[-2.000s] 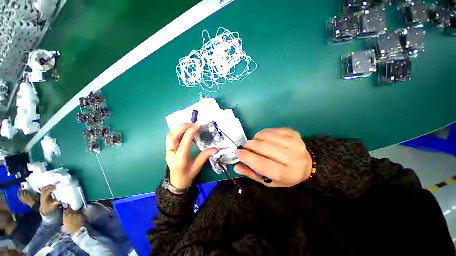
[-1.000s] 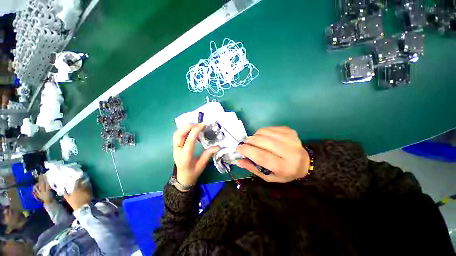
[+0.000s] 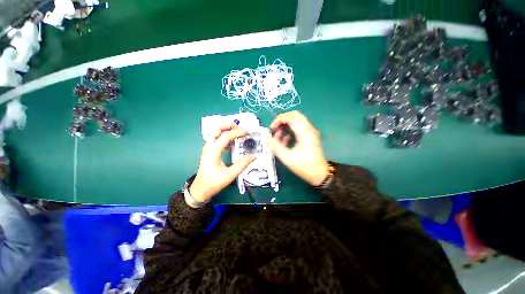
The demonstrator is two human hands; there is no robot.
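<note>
A white camera housing [image 3: 266, 166] lies open on the green bench in front of me, with thin dark leads at its near end. A lens module [image 3: 249, 144] with a dark round lens sits in its cavity. My left hand [image 3: 217, 166] is at the left side, thumb and forefinger gripping around the lens module. My right hand [image 3: 300, 150] is at the housing's upper right, fingers curled around a blurred dark thing, which looks like the screwdriver handle [image 3: 284, 135]. Its shaft cannot be made out.
Tangled white strands [image 3: 267, 85] lie behind the housing. Lens modules form a large pile [image 3: 403, 100] at right and a small group [image 3: 96, 102] at left. A black tray [image 3: 509, 69] is far right. A blue bin [image 3: 95, 244] with white parts is below left. A metal post [image 3: 308, 20] stands behind.
The view has turned and levelled. My right hand has moved up from the housing's lower right to its upper right, and the screwdriver shaft no longer shows across the housing. My left hand stays at the lens module.
</note>
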